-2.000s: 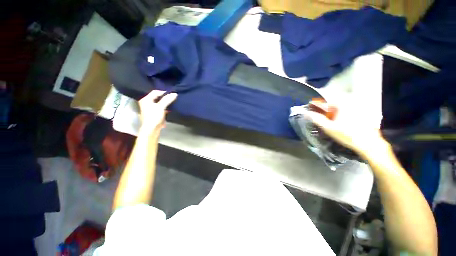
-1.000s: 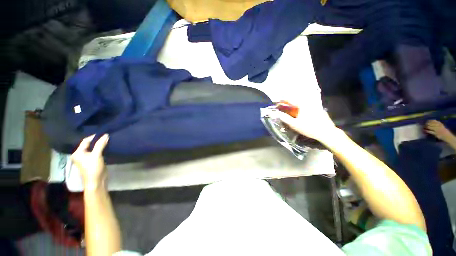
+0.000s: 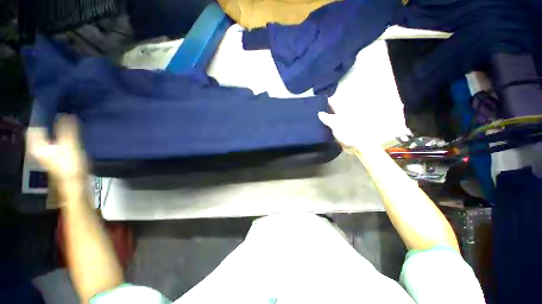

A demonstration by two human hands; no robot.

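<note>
The navy garment (image 3: 196, 122) lies over the dark padded form (image 3: 238, 166), whose front edge shows below the cloth. Its left part is bunched, raised and blurred. My left hand (image 3: 59, 151) is blurred at the garment's left end; whether it grips the cloth cannot be told. My right hand (image 3: 350, 127) has thumb and fingers at the garment's right end and seems to pinch its edge. The steam iron (image 3: 425, 157) stands off the form, beyond the table's right edge, out of my hands.
The pale table (image 3: 238, 199) lies under the form. A blue bar (image 3: 197, 38) is behind it. More navy cloth (image 3: 309, 47) lies at the far side by a tan carton (image 3: 267, 12). A yellow and black hose (image 3: 511, 122) runs off right.
My right hand has let go of the iron, now at the right, and moved to the garment's right end. The garment has shifted over the form's grey top. My left hand has moved left and up.
</note>
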